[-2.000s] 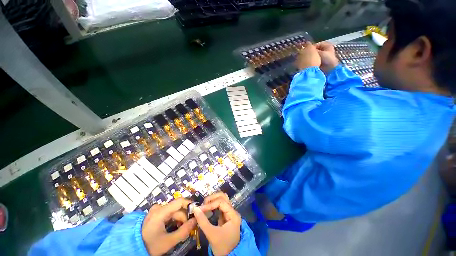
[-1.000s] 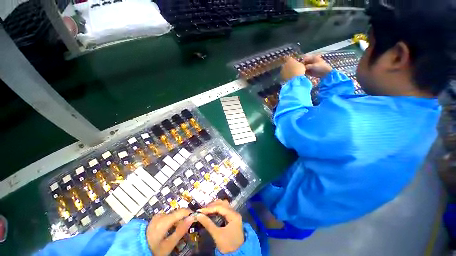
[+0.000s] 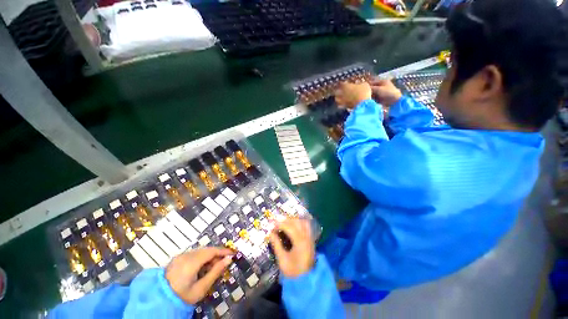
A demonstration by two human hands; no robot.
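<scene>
A clear blister tray holds rows of flex cable modules with black ends and orange-gold tails; many ends carry pale pads. A pad strip lies slanting across the tray's middle. My left hand is low over the tray's front, its thumb and a finger close together beside the modules; whether a small piece is between them is unclear. My right hand is over the tray's right end, fingers bent around a dark module end; blur hides whether it grips it.
A spare pad sheet lies right of my tray. A neighbour in a blue smock works over another tray at the right. A white bag and black trays are at the back. A grey upright stands left.
My hands were together around a small module at the tray's front edge. They are now apart: my right hand has moved up and right over the tray, and my left slightly left.
</scene>
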